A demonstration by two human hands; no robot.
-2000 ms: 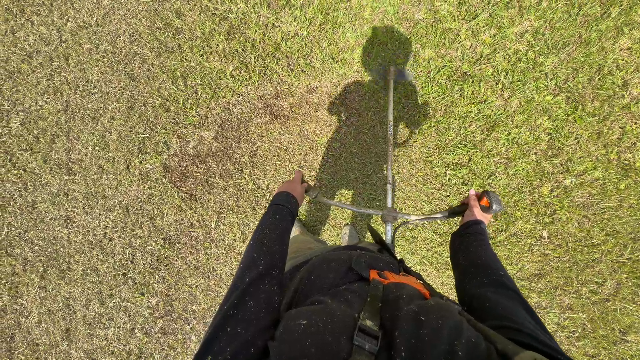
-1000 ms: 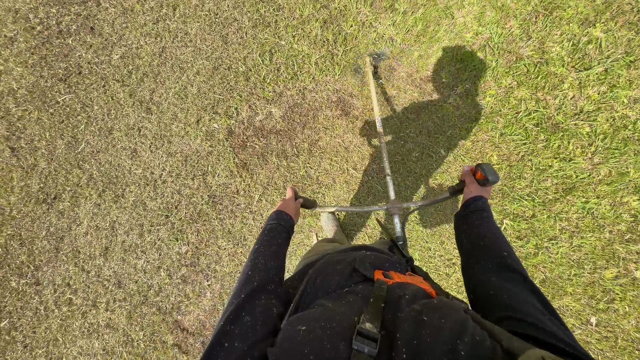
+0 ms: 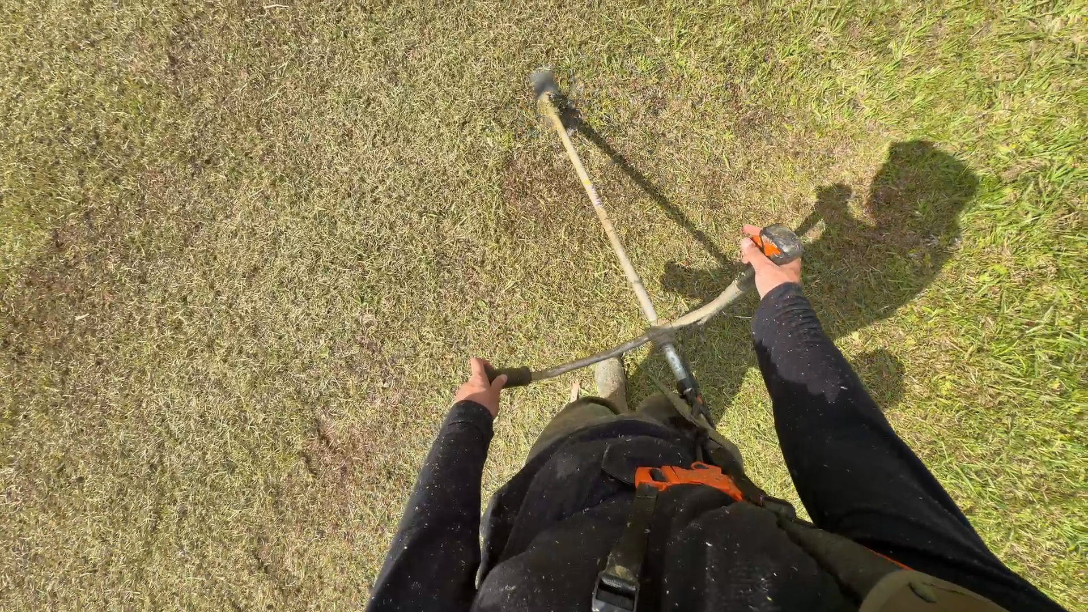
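A brush cutter's long shaft (image 3: 602,217) runs from my waist up to its cutting head (image 3: 545,82), which is low over the grass and blurred. Across the shaft sits a curved handlebar (image 3: 595,358). My left hand (image 3: 481,389) is closed around the dark grip at the bar's left end. At the right end, my right hand (image 3: 772,263) holds the control handle (image 3: 780,244), which is black and orange. An orange harness clasp (image 3: 687,479) with a black strap lies over my dark, debris-specked top.
Short, dry grass (image 3: 255,212) covers the ground ahead and left. Greener, longer grass (image 3: 1037,255) grows at the right. My shadow (image 3: 884,238) falls to the right of the shaft. One boot (image 3: 610,381) shows below the handlebar.
The cutting head has swung left relative to my body. My right hand has moved forward and my left hand back, tilting the handlebar. My shadow now lies farther right in view.
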